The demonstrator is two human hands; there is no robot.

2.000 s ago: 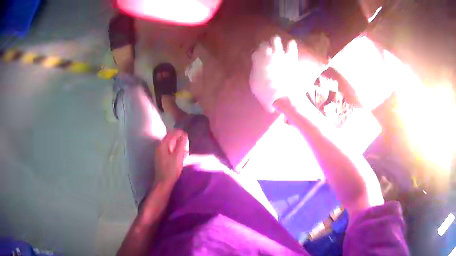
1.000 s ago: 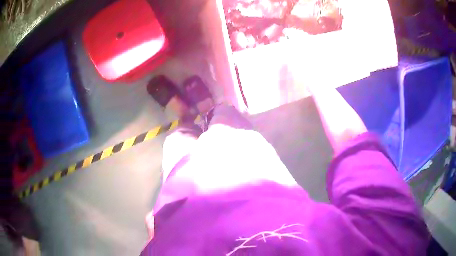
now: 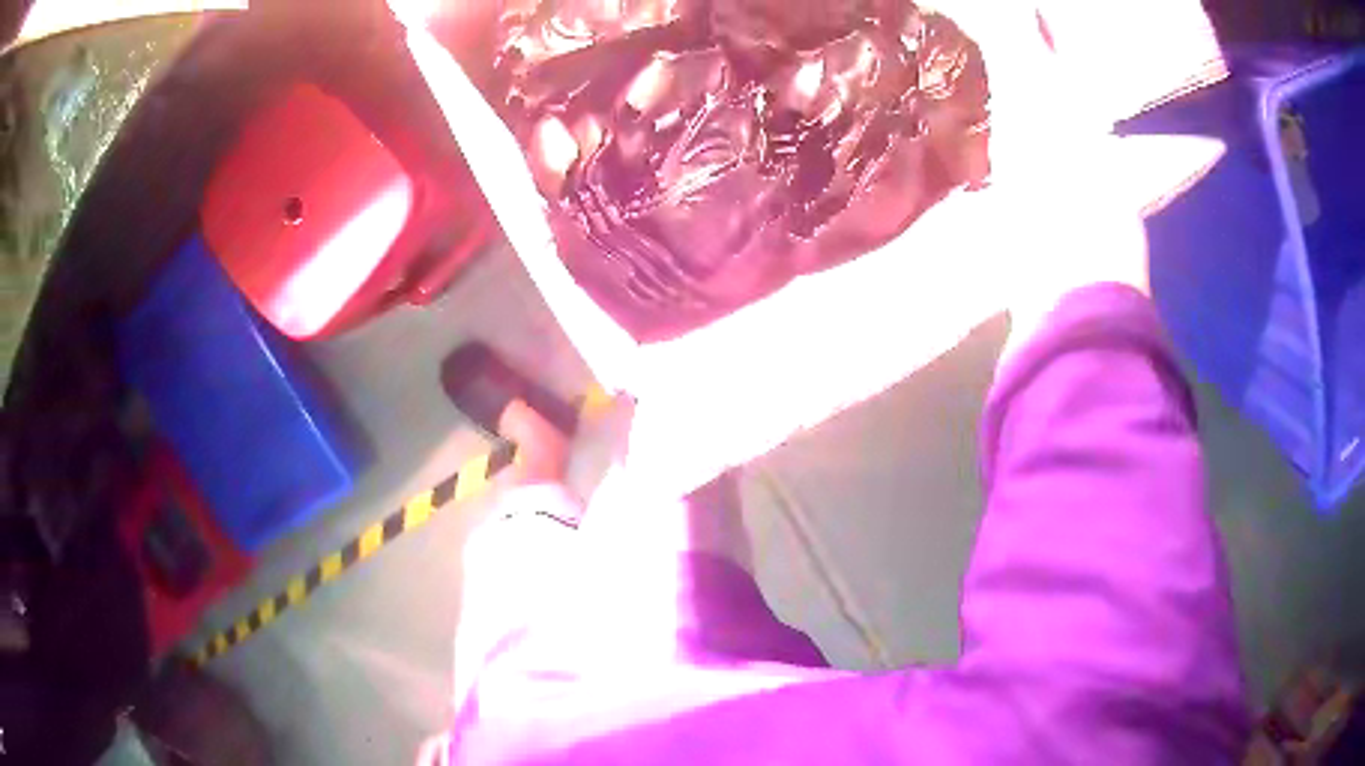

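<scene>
An open carton [image 3: 838, 337] stands in front of me, its walls and flaps glaring white. Dark, glossy, crumpled contents [image 3: 749, 180] fill it; they look like hair or film, and I cannot tell which. My right sleeve reaches to the carton's right side. My right hand [image 3: 1100, 240] is washed out by glare there; its fingers and any hold on the flap cannot be made out. A skin-coloured sliver at the bottom left, beside my purple top, may be my left hand [image 3: 434, 750]; the rest is hidden.
A red stool [image 3: 294, 210] and a blue bin [image 3: 247, 397] stand at the left, near yellow-black floor tape [image 3: 367, 546]. Another blue bin [image 3: 1235, 285] is at the right. Small pale objects [image 3: 1305, 715] lie at the bottom right.
The view has shifted, so the carton shows lower and larger, with more of its dark contents visible. My right arm now reaches towards the carton's right side instead of its front wall.
</scene>
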